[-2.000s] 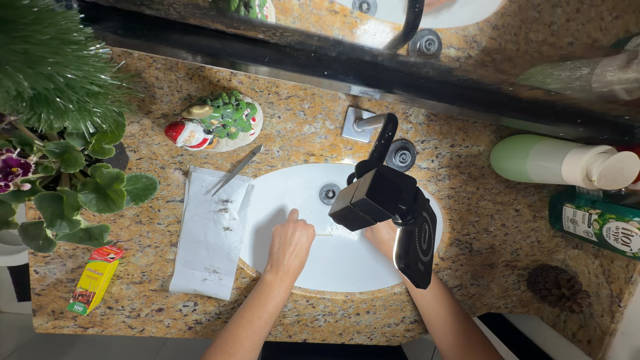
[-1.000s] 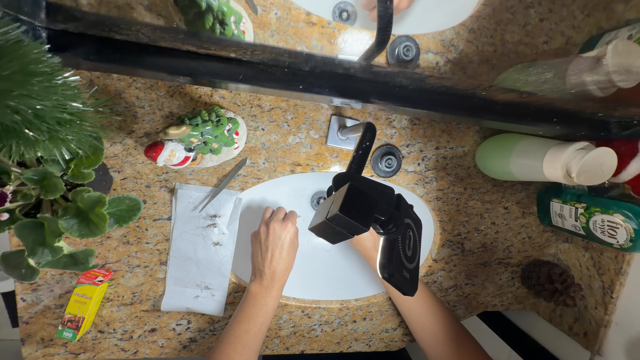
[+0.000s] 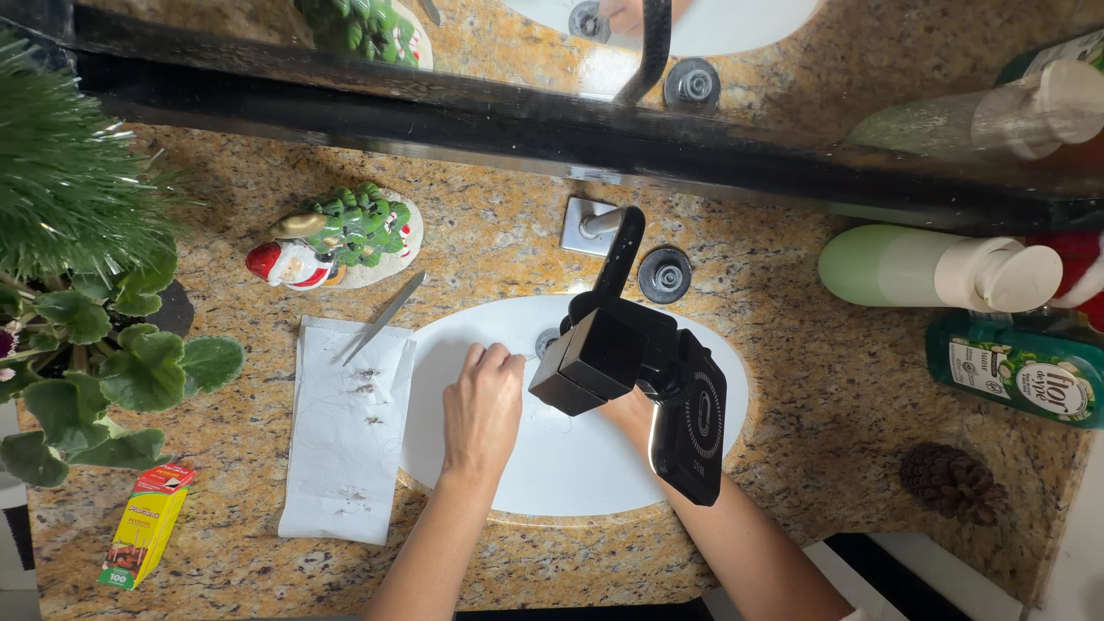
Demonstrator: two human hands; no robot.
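My left hand point(image 3: 485, 405) is over the left half of the white oval sink point(image 3: 552, 483), fingers curled, with a thin, light-coloured item at its fingertips. My right hand point(image 3: 628, 412) reaches into the sink, its fingers hidden behind a black device on a jointed mount point(image 3: 595, 358). The metal drain point(image 3: 547, 342) shows between my left hand and the device. Left of the sink lies a folded white paper towel point(image 3: 341, 448) with small dark bits of debris and hairs on it. A metal nail file or similar flat tool point(image 3: 384, 319) rests across its upper edge.
A Santa figurine point(image 3: 345, 237), a potted plant point(image 3: 129, 371) and a toothpick box point(image 3: 147, 526) stand left. A faucet base point(image 3: 588, 226) and dark round stopper point(image 3: 665, 275) are behind the sink. A green pump bottle point(image 3: 897, 266), teal bottle point(image 3: 1018, 366) and pine cone point(image 3: 953, 483) are right.
My left hand has turned from pointing toward the drain to a curled pose at the sink's left part. The view has shifted slightly.
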